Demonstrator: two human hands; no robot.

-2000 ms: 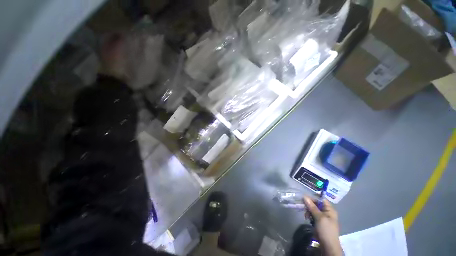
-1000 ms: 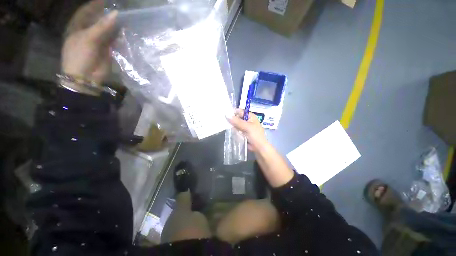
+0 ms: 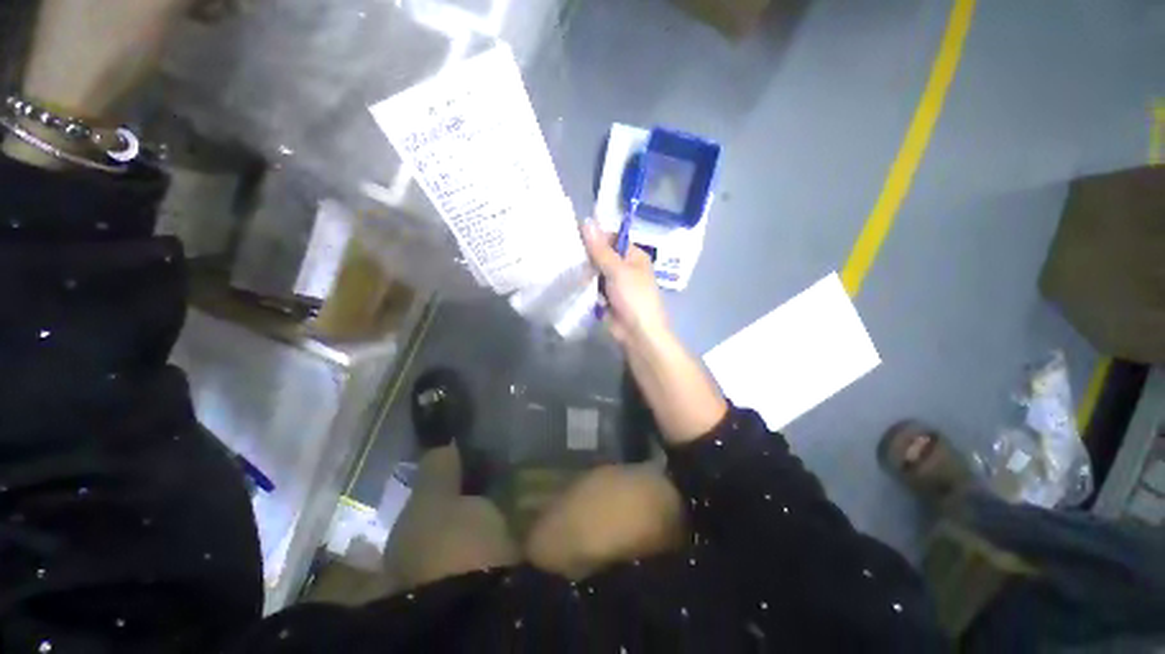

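A large clear poly bag (image 3: 300, 96) with a printed white sheet (image 3: 479, 179) spreads across the upper left. My right hand (image 3: 626, 288) holds a blue pen (image 3: 625, 230) and a small clear bag (image 3: 562, 307) at the sheet's lower right corner. My left hand (image 3: 109, 51) is at the top left, cut off by the frame edge, and its fingers are hidden. The white digital scale (image 3: 685, 256) with a blue tray (image 3: 677, 176) on it stands on the floor beyond my right hand.
A white paper sheet (image 3: 799, 351) lies on the floor near the yellow line (image 3: 913, 153). A carton (image 3: 1111, 262) and crumpled clear bags (image 3: 1041, 441) are at the right, by another person's foot (image 3: 922, 454). At the left are a white surface (image 3: 236, 383) and a blue pen (image 3: 253, 473).
The large bag with its sheet has moved up and left, and the print now shows. My left hand has moved toward the top left edge. My right hand still holds the pen.
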